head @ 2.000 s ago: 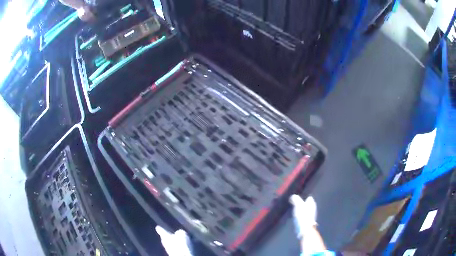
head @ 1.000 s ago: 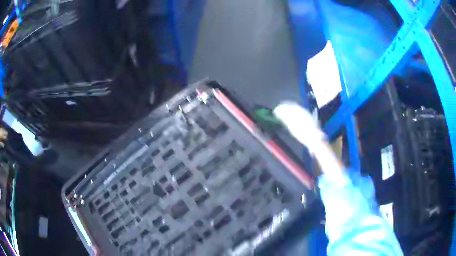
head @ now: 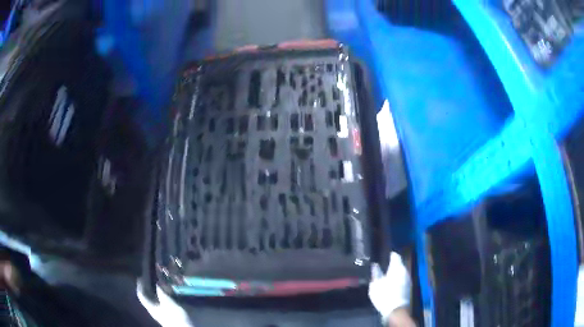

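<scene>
A dark slotted fixture plate (head: pixel 266 185) lies in a black tote (head: pixel 374 211) in front of me. Its far edge has a red strip, its near edge a teal and red strip. My left hand (head: pixel 163 308), in a white glove, is at the tote's near left corner. My right hand (head: pixel 391 287), also in a white glove, grips the near right corner. The fingers under the rim are hidden. The picture is blurred by motion.
A blue rack (head: pixel 541 153) with diagonal braces stands close on the right, holding dark items. Large black totes (head: pixel 51 147) stand on the left. Grey floor (head: pixel 269 22) runs between blue posts ahead. Part of another person's hand (head: pixel 8 274) shows at the left edge.
The tote and plate have turned, so they now point straight ahead between the racks. My left hand has come back into view. My right hand has moved to the near right corner.
</scene>
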